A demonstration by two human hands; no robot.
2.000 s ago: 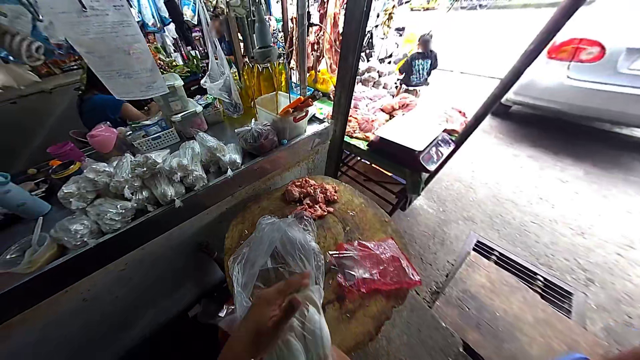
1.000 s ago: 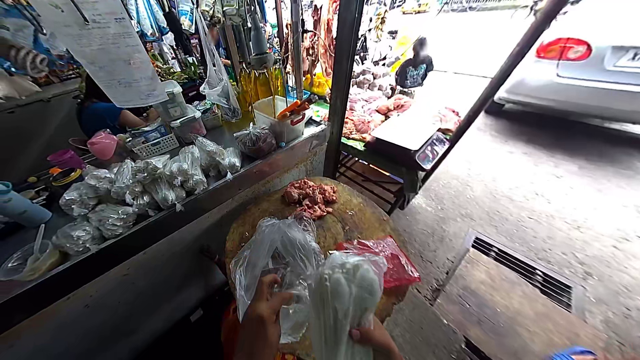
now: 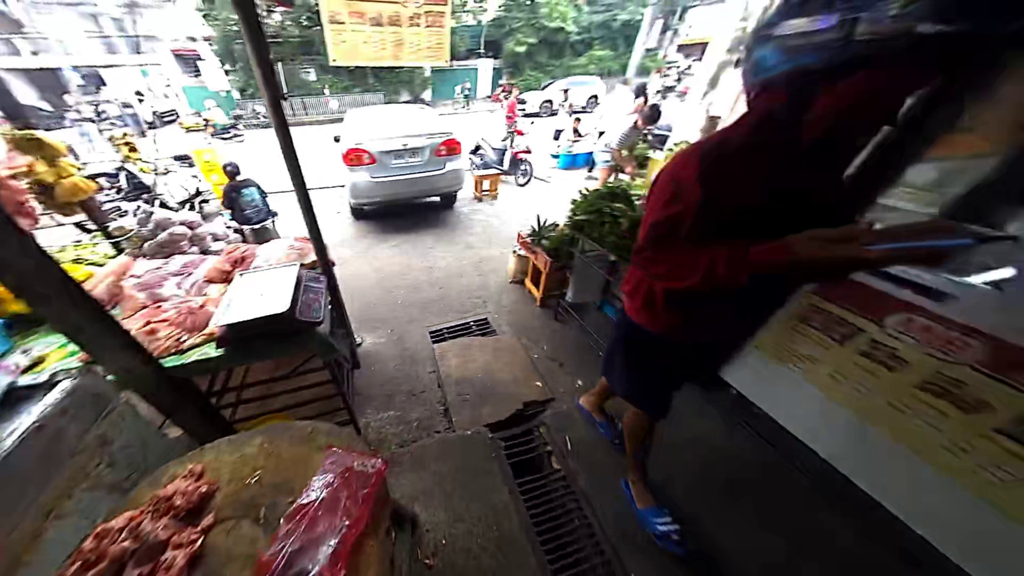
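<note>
Neither my left hand nor my right hand shows in the head view now, so what they hold cannot be seen. At the lower left stands a round wooden chopping block (image 3: 280, 452). Chopped raw meat (image 3: 152, 528) lies in a heap on its left part. A red plastic bag (image 3: 328, 516) rests on the block's right part, apart from the meat. The clear plastic bags are out of view.
A meat stall with large raw cuts (image 3: 172, 300) and a flat scale (image 3: 260, 296) stands beyond the block. A person in a red top (image 3: 704, 216) stands close on the right. A drain grate (image 3: 552, 496) runs along the floor. A silver car (image 3: 400, 156) is parked ahead.
The view has swung far to the right. Both hands and the clear bags they were at have left it. The person in red, not seen in the earlier frames, now fills the right side.
</note>
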